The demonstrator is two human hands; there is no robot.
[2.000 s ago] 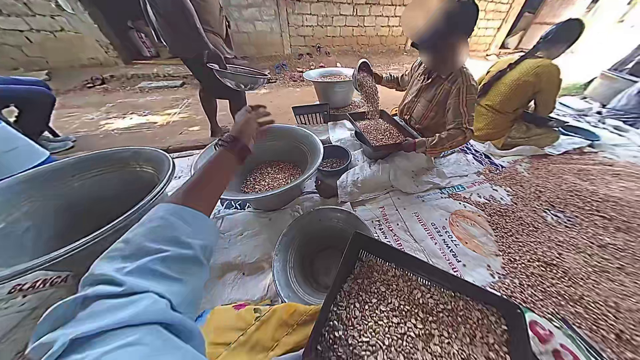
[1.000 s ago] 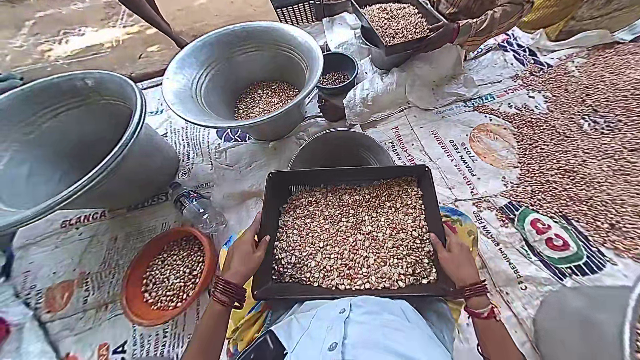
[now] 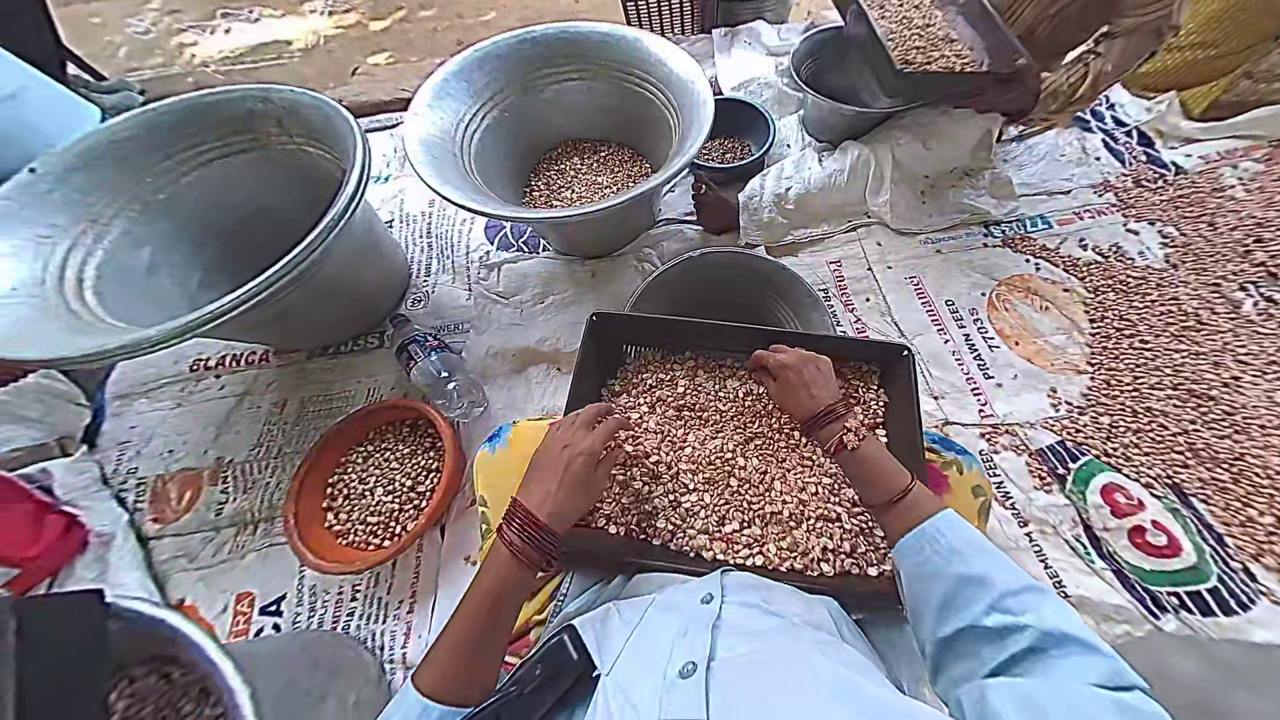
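Note:
A black plastic tray full of pale and reddish nuts or seeds lies across my lap. At its left side, my left hand rests with bent fingers on the nuts near the rim. Toward the tray's far side, my right hand touches the nuts with its fingers curled down; whether it pinches any cannot be seen. Just beyond the tray stands a metal basin, partly hidden by it. To the left, a clay bowl holds round, pale brown nuts.
A plastic bottle lies beside the clay bowl. Large aluminium basins stand beyond, one with nuts inside. A small dark bucket is near them. Nuts spread over printed sacks at right. Another person's tray is at top right.
The view has tilted down since the first frame. A second ago both my hands held the tray's sides; now they are over the nuts inside it, the right one moved in from the right edge.

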